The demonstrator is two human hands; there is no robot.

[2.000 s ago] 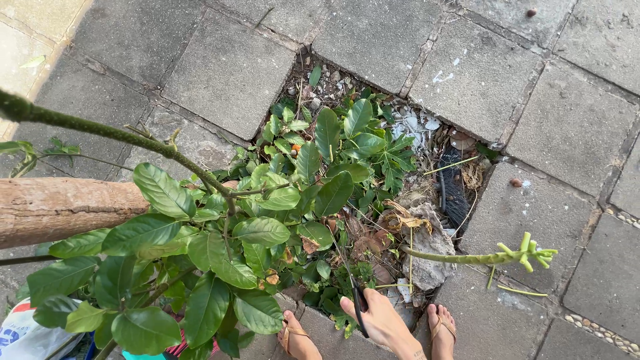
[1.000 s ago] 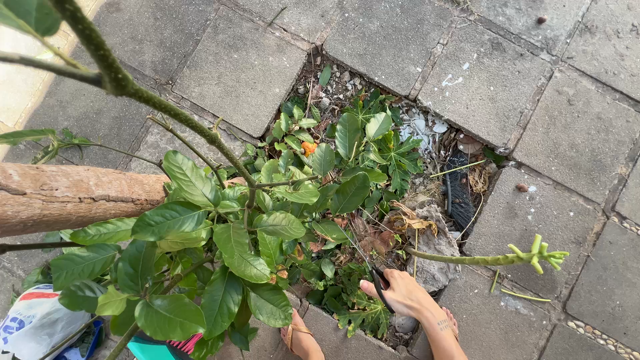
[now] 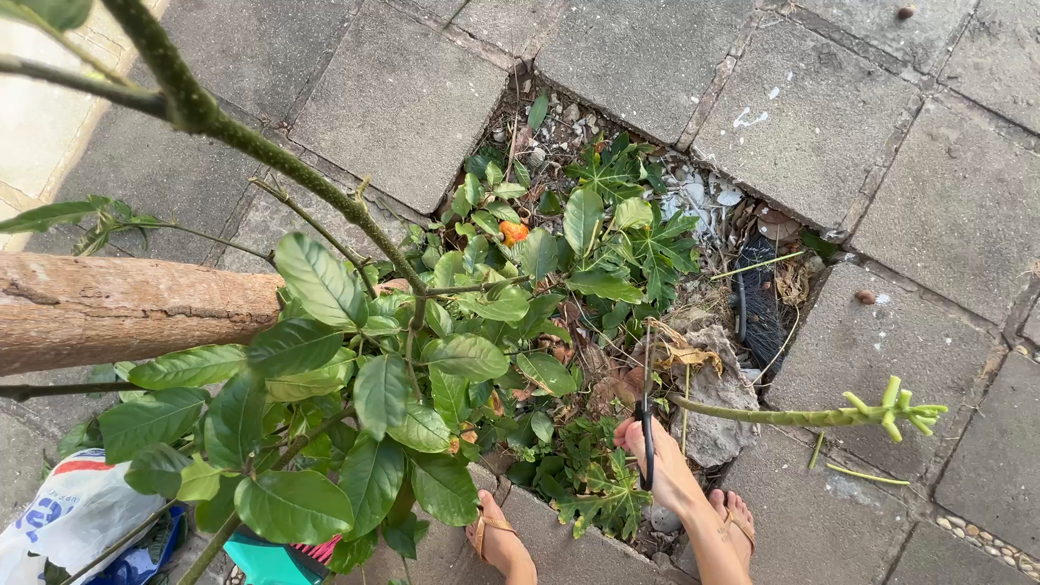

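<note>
My right hand (image 3: 662, 463) grips the black handle of a pair of scissors (image 3: 647, 422), whose narrow blades point up over the planting bed. The blades look closed or nearly so. Just right of the hand, a green stem (image 3: 780, 416) with cut stubs at its tip leans out over the paving. Leafy low plants (image 3: 601, 244) and an orange fruit (image 3: 513, 233) lie beyond the blades. A leafy shrub (image 3: 382, 398) spreads at the left of the hand. My left hand is out of view.
A tree trunk (image 3: 138, 309) and a thick green branch (image 3: 284, 166) cross the left side. Concrete pavers (image 3: 812, 122) edge the bed. A rock (image 3: 715, 422) and a black bristly object (image 3: 760, 301) lie in it. A plastic bag (image 3: 73, 512) and a teal dustpan (image 3: 268, 561) are at lower left.
My right hand with the scissors has shifted; the blades, slanted up-left before, now point nearly straight up. The view has shifted somewhat.
</note>
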